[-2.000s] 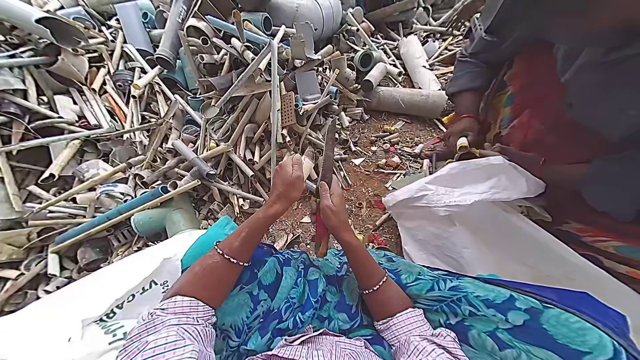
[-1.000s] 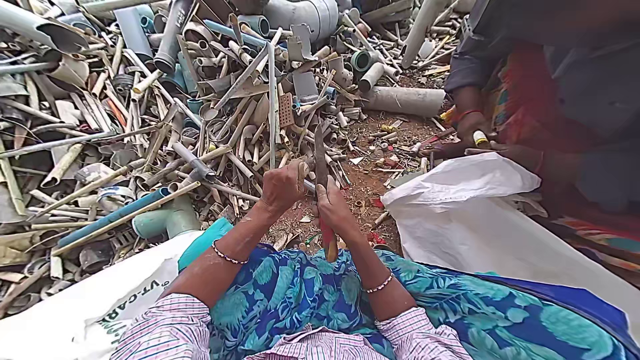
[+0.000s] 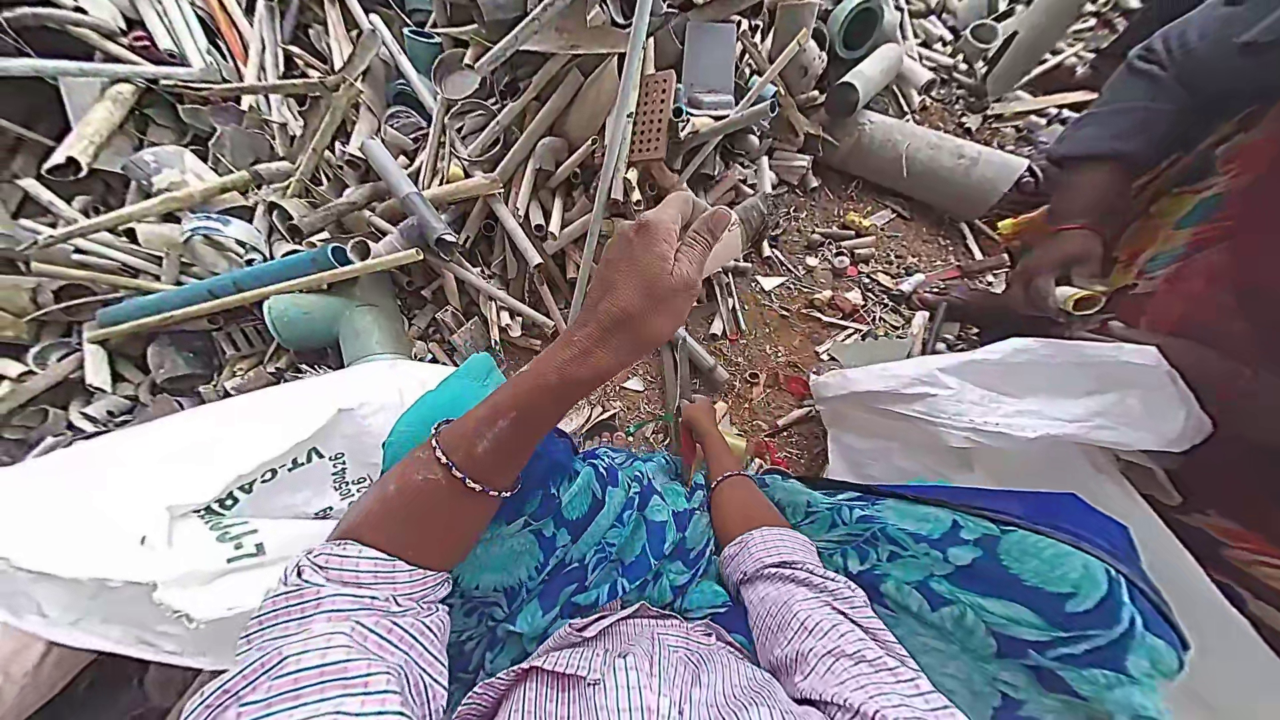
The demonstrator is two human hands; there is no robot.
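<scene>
My left hand (image 3: 655, 265) is raised over the gap between my knees and the scrap heap, its fingers closed around a pale piece of plastic (image 3: 735, 240) that is partly hidden. Lower down and closer to my lap, my right hand (image 3: 703, 418) grips the red handle of a long-bladed hand tool (image 3: 672, 385). The blade points away from me, below my left hand; its exact type is unclear. Patterned blue cloth (image 3: 600, 520) covers my lap.
Scrap plastic pipes and fittings (image 3: 360, 320) are heaped ahead and left. White sacks (image 3: 90, 470) (image 3: 1010, 400) lie on both sides. At right, a co-worker's hand (image 3: 1060, 265) holds a short yellowish pipe piece (image 3: 1080, 299). A large grey pipe (image 3: 920, 160) lies beyond the littered soil.
My left hand has risen away from the tool, and my right hand has drawn back toward my lap with it. Earlier, both hands were close together beside the upright blade.
</scene>
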